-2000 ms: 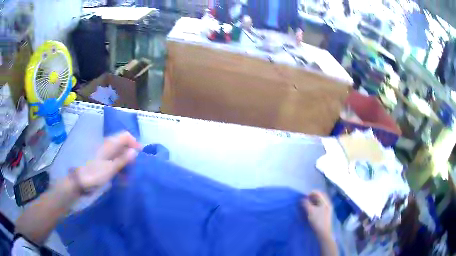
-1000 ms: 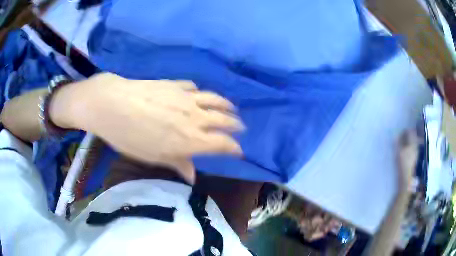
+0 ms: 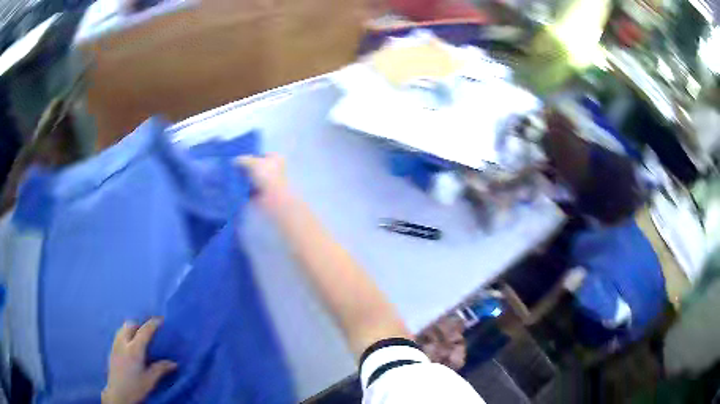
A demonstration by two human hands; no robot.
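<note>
A blue garment (image 3: 110,260) lies spread over the left part of the white-topped table, with a collar-like band at its far edge. My right hand (image 3: 265,175) is stretched forward and its fingers are closed on the garment's far right part. My left hand (image 3: 136,364) is at the bottom left, cut off by the picture edge. It touches the cloth with thumb and fingers spread; whether it pinches a fold cannot be told. Black thread snips (image 3: 410,229) lie on the table, right of my right forearm.
White and tan papers (image 3: 442,102) are stacked at the table's far right, with a blurred pile of small things beside them. A brown-sided table (image 3: 221,59) stands beyond. A person in blue (image 3: 620,276) is at the right. Small items lie below the table's near edge.
The view has swung to the right. My right hand, off the cloth one second ago, now grips the garment. My left hand has moved to the cloth's near part. The snips have come into view.
</note>
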